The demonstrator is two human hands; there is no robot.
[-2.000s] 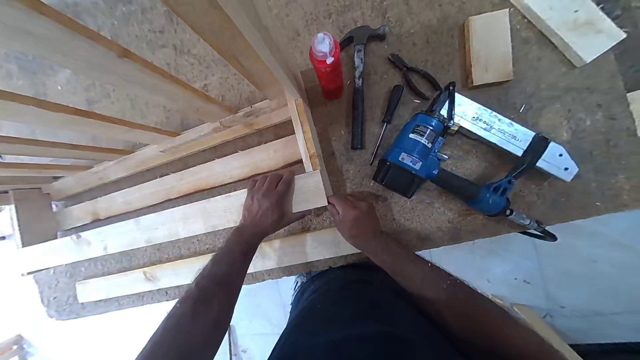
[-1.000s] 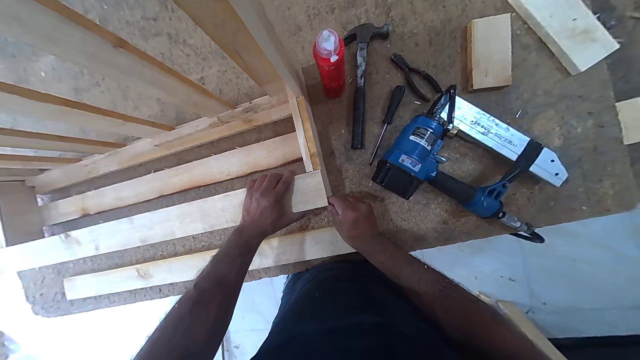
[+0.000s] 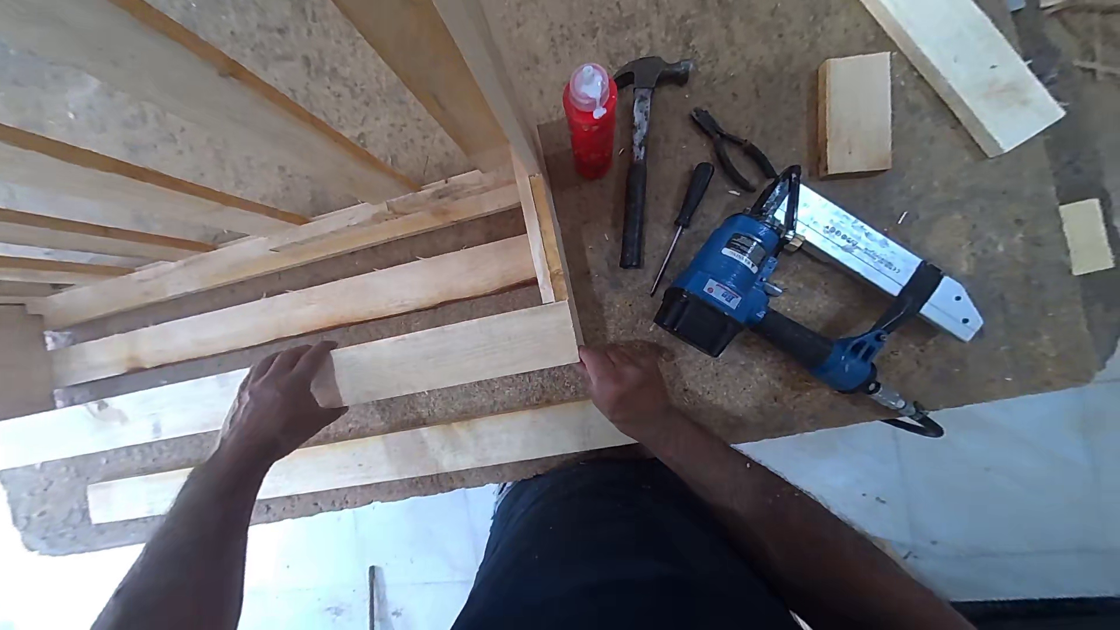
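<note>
My left hand (image 3: 282, 401) grips a long pale wooden slat (image 3: 455, 350) across its width, some way left of its right end. That end lies on the near corner of a slatted wooden frame (image 3: 549, 236). At the same corner, my right hand (image 3: 626, 389) has its fingertips against the slat's end; the fingers are curled, and whether they pinch the wood cannot be told. Nearer to me, another slat (image 3: 437, 451) lies on the board, partly under my left forearm. Upright slats of the frame rise at the upper left.
Right of the frame are a red bottle (image 3: 591, 131), a claw hammer (image 3: 640, 157), a screwdriver (image 3: 694, 197), pliers (image 3: 733, 149) and a blue pneumatic nailer (image 3: 735, 271). Wood offcuts (image 3: 857, 114) lie behind them on the particleboard worktop (image 3: 1006, 376). A hose fitting (image 3: 892, 402) reaches the near edge.
My left hand has slid left along the slat, away from the corner. My right hand remains at the slat's right end. The tools have not moved.
</note>
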